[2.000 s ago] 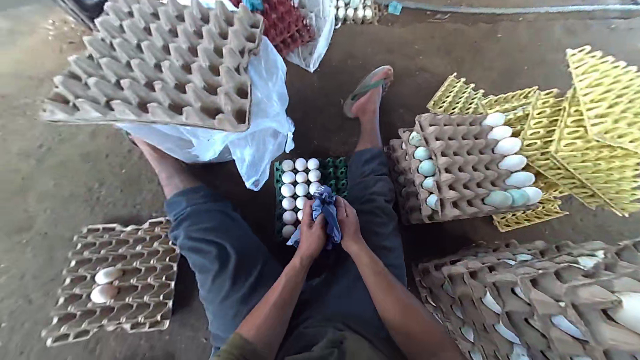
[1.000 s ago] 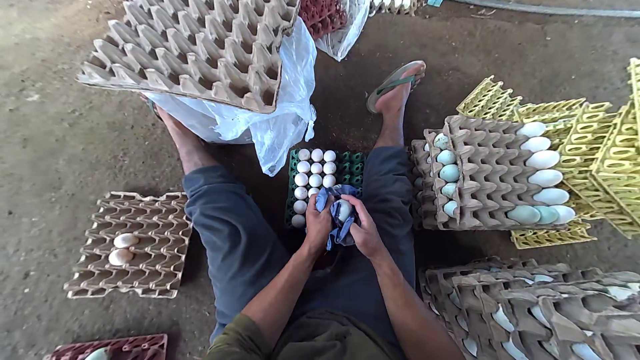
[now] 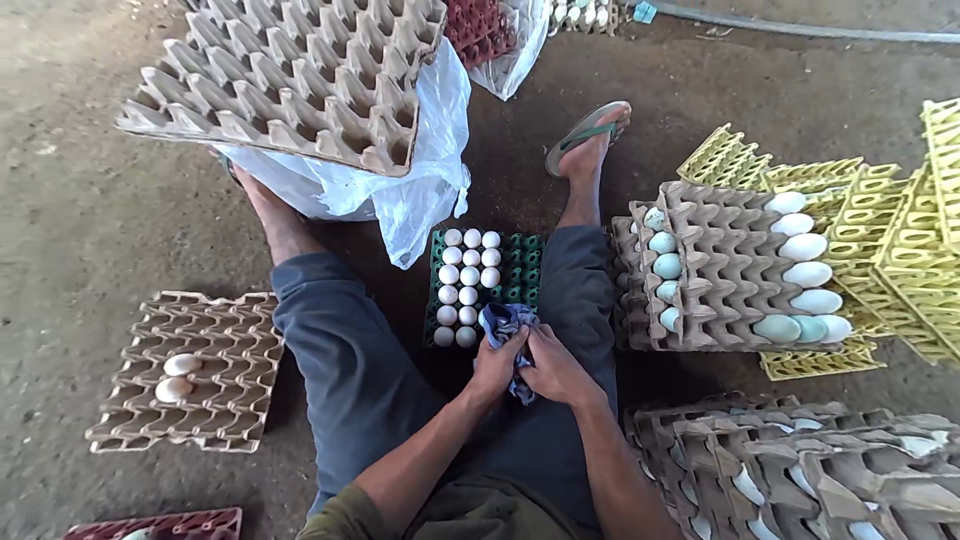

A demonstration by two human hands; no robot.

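Note:
A crumpled blue cloth (image 3: 504, 322) is bunched between my two hands, over the near right part of a green plastic egg tray (image 3: 523, 266). My left hand (image 3: 496, 367) grips the cloth from the left. From the right, my right hand (image 3: 553, 365) closes on it, fingers curled. Whether an egg is inside the cloth cannot be seen. White eggs (image 3: 470, 276) fill the left columns of the green tray, which lies on the floor between my legs; its right columns show bare cups.
At left, a cardboard tray (image 3: 210, 330) holds two eggs. Stacked cardboard trays with pale and bluish eggs (image 3: 720, 262) stand right, beside yellow plastic trays (image 3: 892, 232). More egg-filled stacks (image 3: 810, 465) lie near right. Cardboard trays (image 3: 300, 82) rest on a plastic bag (image 3: 420, 165).
One second ago a white egg showed in the cloth between my hands; now cloth and fingers cover that spot. My right hand has closed further around the cloth.

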